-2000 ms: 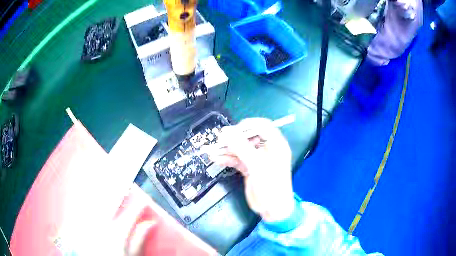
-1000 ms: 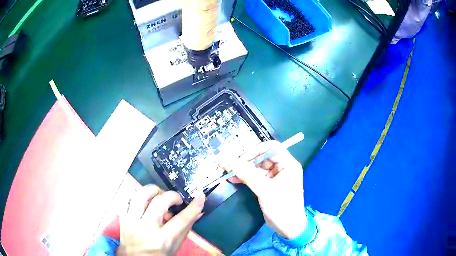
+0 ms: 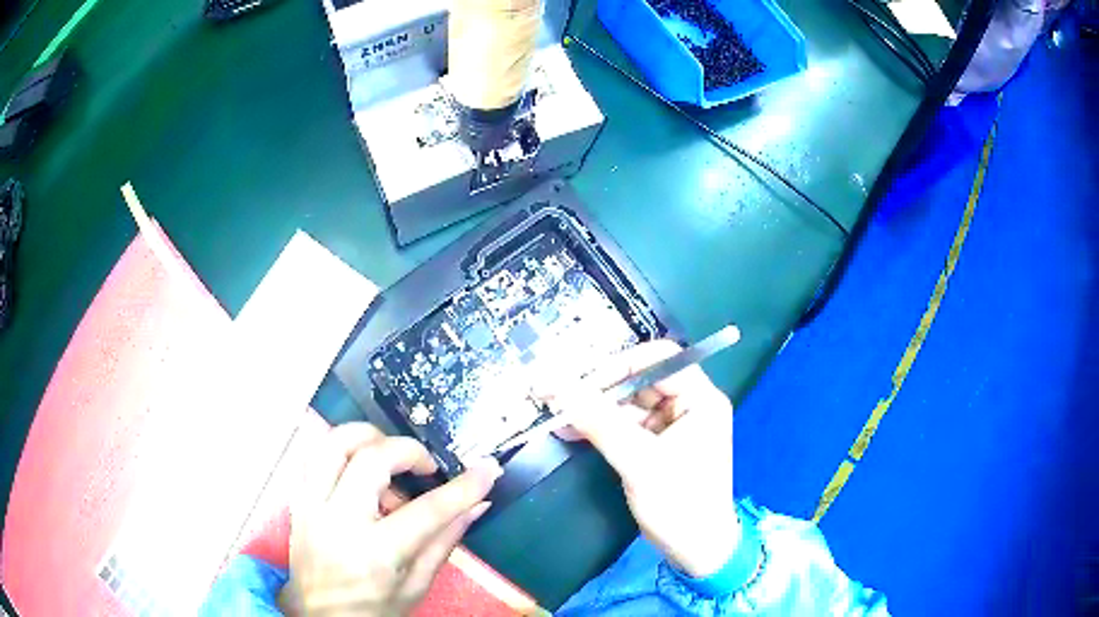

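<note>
A circuit board [image 3: 500, 338] with dense pale and silver parts sits in a black housing [image 3: 593, 257] on the dark fixture [image 3: 362, 323]. My right hand [image 3: 657, 440] holds pale, pen-like tweezers [image 3: 711, 346] in its fingertips, slanting over the board's near edge. My left hand [image 3: 380, 512] is at the housing's near left corner, its fingertips close together by the tweezers' tip. Whether a small piece is between them is too washed out to tell.
A pink-red sheet [image 3: 97, 362] and white backing paper [image 3: 301, 289] lie left. Behind the fixture stand the screw feeder [image 3: 410, 181] and electric screwdriver [image 3: 492, 54]. A blue bin [image 3: 711, 54] holds dark screws. A black cable [image 3: 771, 169] crosses the bench. A person's sleeve [image 3: 1006, 54] shows top right.
My left hand has come in from the pink-red sheet to the housing's near corner. My right hand has moved down to the board's near edge. The camera view has shifted closer.
</note>
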